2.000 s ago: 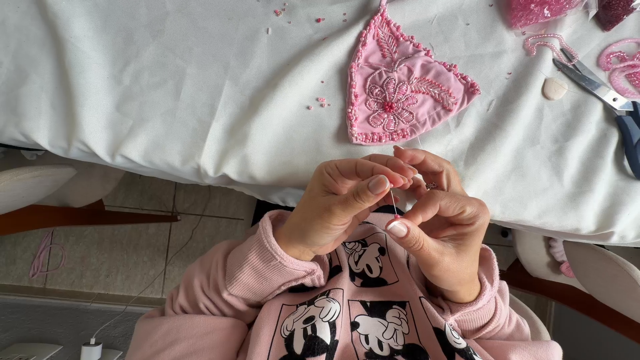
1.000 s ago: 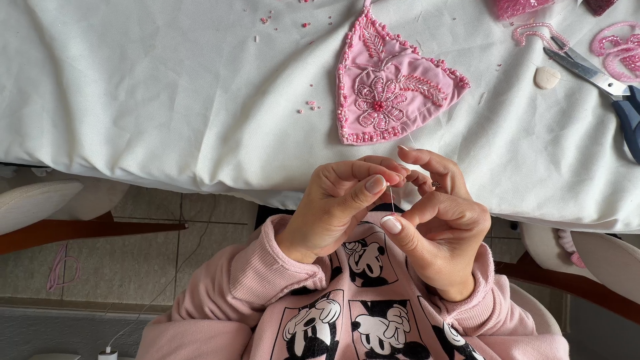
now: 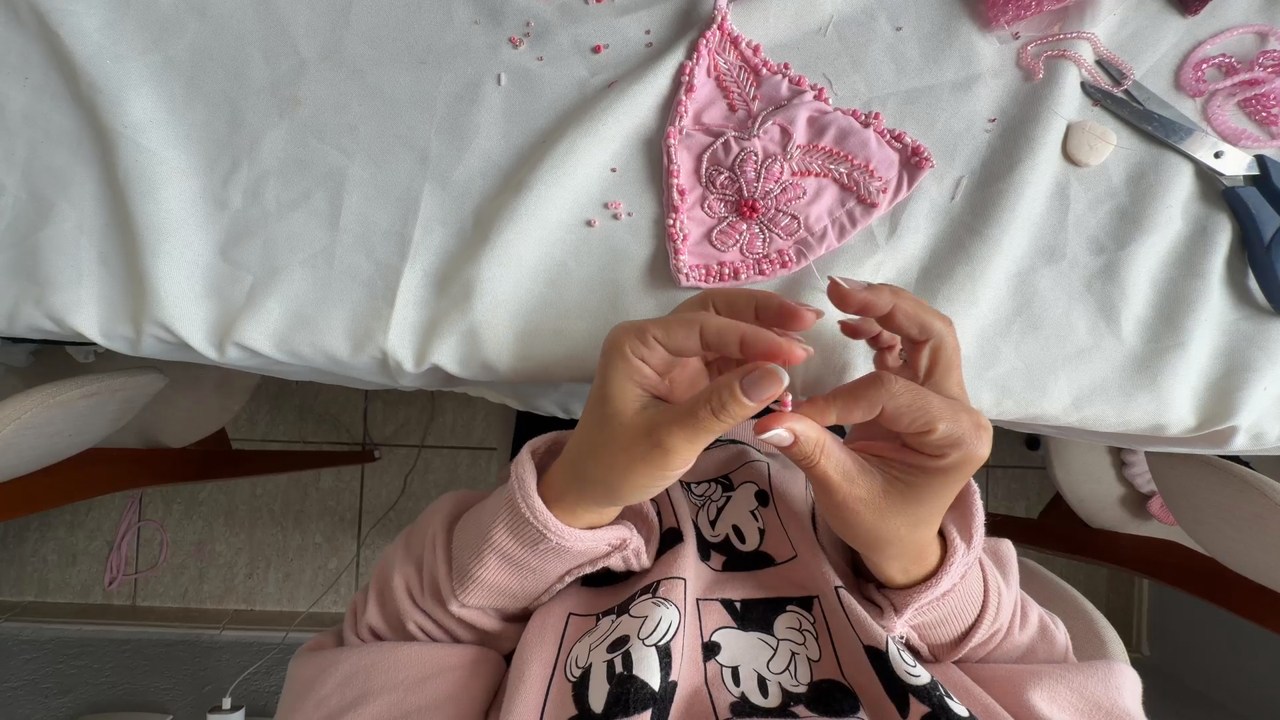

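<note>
My left hand (image 3: 690,395) and my right hand (image 3: 885,420) meet in front of my chest, just off the table's near edge. Small pink beads (image 3: 784,402) show between the thumbs and index fingertips of both hands. A thin thread (image 3: 816,270) runs from the lower edge of a pink fabric triangle (image 3: 820,215) toward my fingers. That triangle lies flat above my hands, edged with pink beads and embroidered with a beaded flower (image 3: 750,208) and leaf sprays. Any needle is too small or hidden to make out.
White cloth (image 3: 300,200) covers the table. Loose beads (image 3: 615,210) lie left of the triangle. At the right are open scissors (image 3: 1190,145), a pale flat piece (image 3: 1089,143), a bead strand (image 3: 1075,45) and pink looped pieces (image 3: 1235,85). Chairs (image 3: 1110,480) flank me.
My left fingertips have come down to my right thumb and index finger, where pink beads now show. Earlier, a short length of thread stretched between the hands.
</note>
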